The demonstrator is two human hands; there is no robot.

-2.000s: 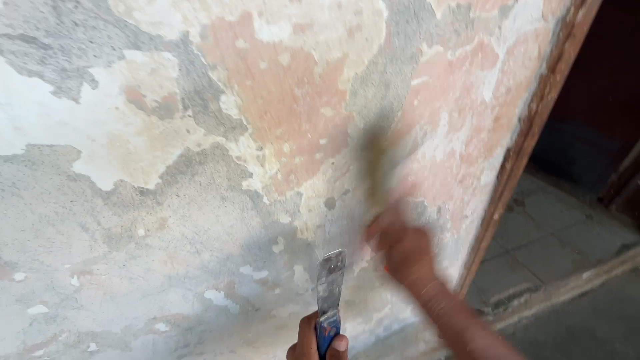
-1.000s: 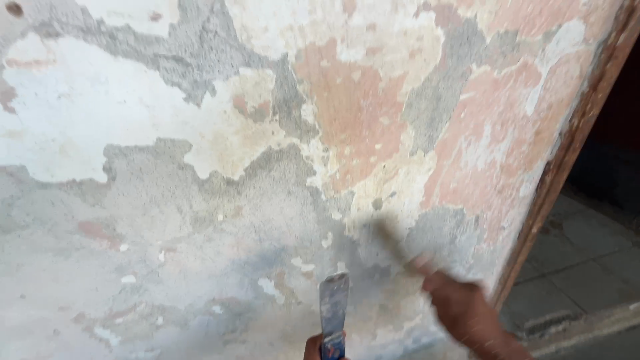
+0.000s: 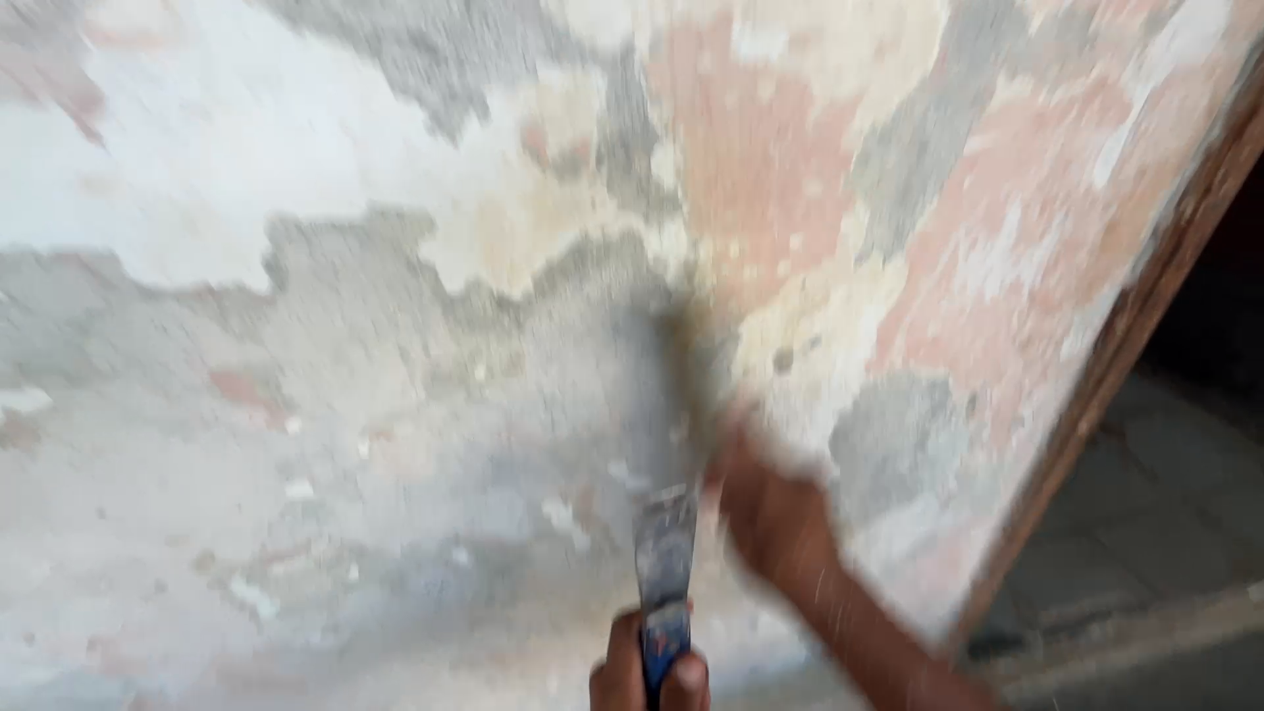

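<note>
Patches of white, cream and pink paint and bare grey plaster cover the wall [image 3: 474, 415]. At the bottom middle, my left hand [image 3: 650, 667] grips the blue handle of a putty knife [image 3: 666, 553], its metal blade pointing up the view near the wall. To its right, my right hand [image 3: 770, 504] is closed on a long, narrow brownish tool [image 3: 681, 355], too blurred by motion to identify. That tool points up and slightly left, above the knife's blade in the view. Whether either tool touches the wall cannot be told.
A brown door frame edge [image 3: 1116, 346] runs slantwise along the wall's right side. Beyond it lie a grey tiled floor [image 3: 1136, 504] and a dark opening. A pale raised ledge [image 3: 1136, 637] crosses the lower right corner.
My right hand with the blurred tool has moved left, closer to the putty knife. My left hand still holds the knife at the bottom of the view.
</note>
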